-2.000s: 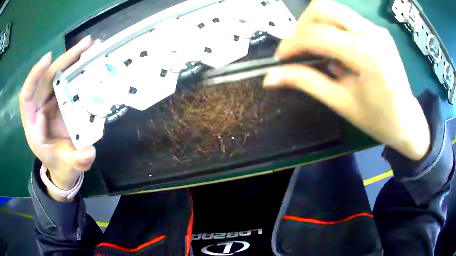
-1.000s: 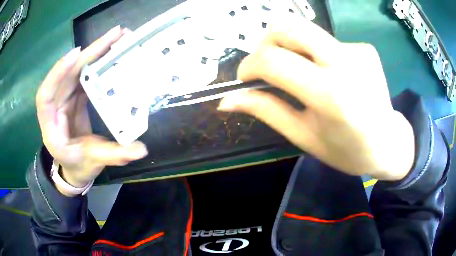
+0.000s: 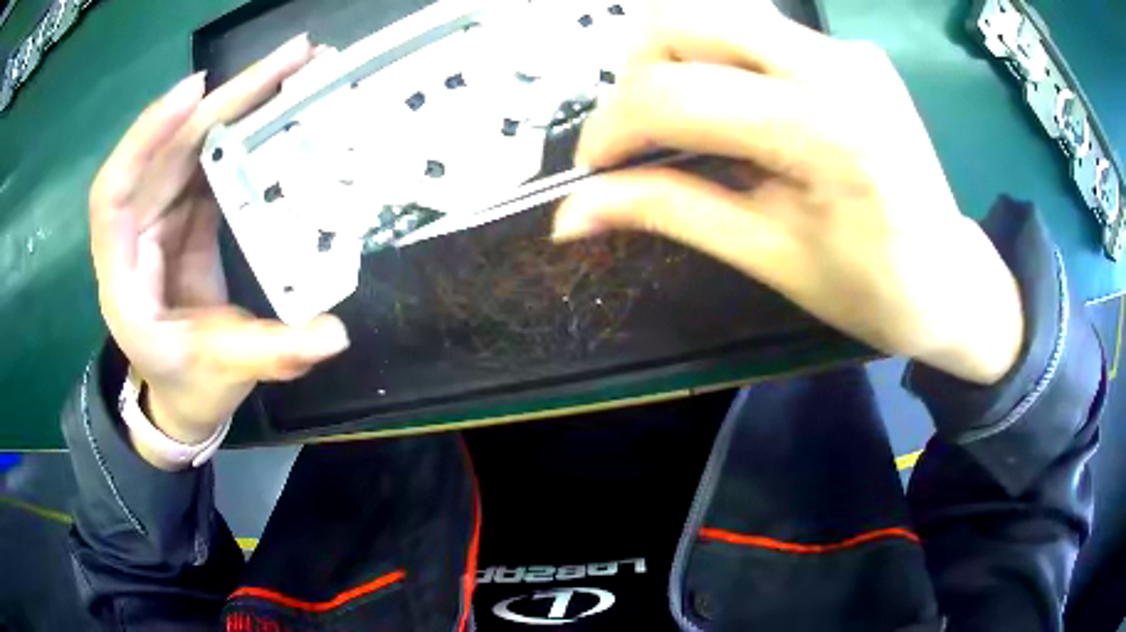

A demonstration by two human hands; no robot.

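My left hand (image 3: 185, 259) grips the left end of the white bracket assembly (image 3: 371, 136), fingers behind and thumb at the lower corner. The assembly is tilted above the black tray (image 3: 333, 401), its stepped edge toward me. My right hand (image 3: 766, 185) holds silver tweezers (image 3: 519, 198) that point left. Their tips are at or very near the leftmost notch with its row of small teeth; contact cannot be told. The right hand hides part of the assembly's right side. A tangle of fine copper wire offcuts (image 3: 531, 290) lies in the tray.
A spare assembly (image 3: 1059, 117) lies on the green bench top (image 3: 74, 333) at the upper right. Another spare strip (image 3: 35, 47) is at the upper left. The bench's pale-yellow front edge (image 3: 593, 410) runs close to my jacket.
Since the oldest frame, my left hand and the assembly have shifted right. The tweezers have moved from the middle notch to the leftmost one, their legs now closer together.
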